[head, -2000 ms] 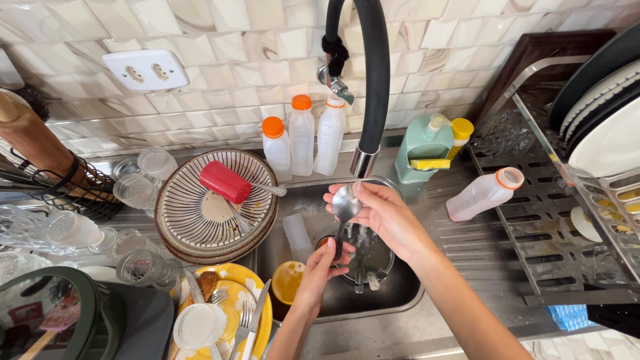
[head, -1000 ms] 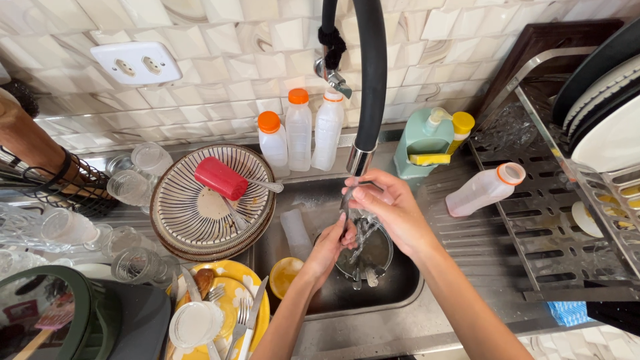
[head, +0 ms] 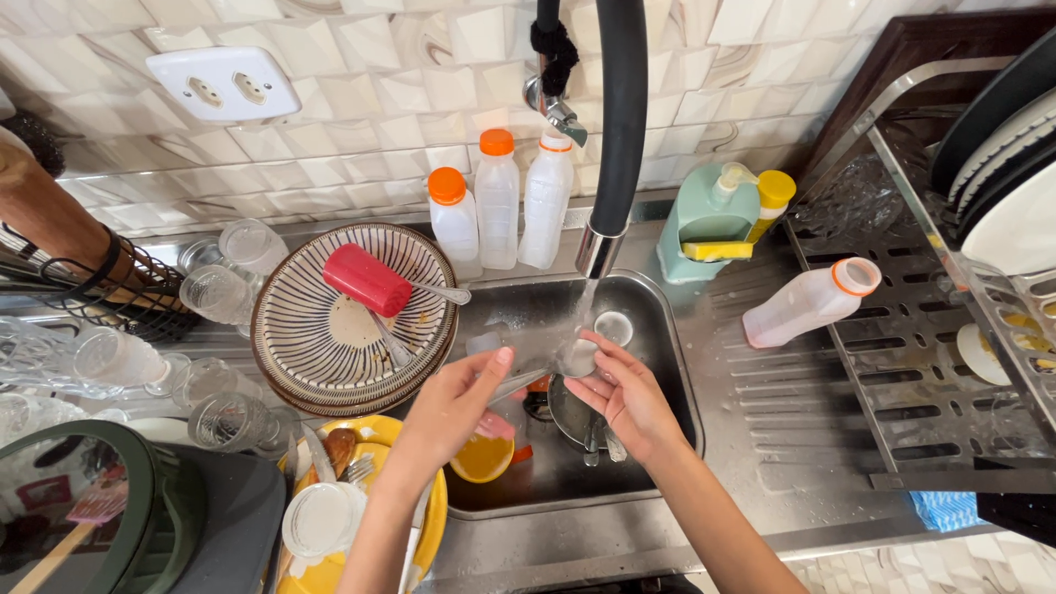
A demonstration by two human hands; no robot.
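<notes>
Water runs from the metal spout (head: 597, 250) of a black hose faucet onto a metal spoon (head: 577, 360). My left hand (head: 462, 404) grips the spoon's handle, while the fingers of my right hand (head: 623, 392) hold its bowl under the stream. Below them is the stainless steel sink (head: 577, 487), holding a yellow cup (head: 482, 456) and a round metal vessel (head: 565, 410) with cutlery in it; my hands partly hide these. Striped plates (head: 276, 330) are stacked left of the sink, with a red cup (head: 367, 279) and cutlery on top.
Three plastic bottles (head: 497, 206) stand behind the sink. A green soap dispenser (head: 697, 247) with a yellow sponge (head: 716, 251), an orange-rimmed bottle (head: 804, 305) and a metal dish rack (head: 874, 412) are at right. Glasses (head: 216, 294), a yellow plate (head: 433, 511) and a dark green-rimmed lid (head: 136, 495) crowd the left.
My hands have moved apart along the spoon: the left one is lower left at the handle, the right one at the bowl. Water now visibly falls on it.
</notes>
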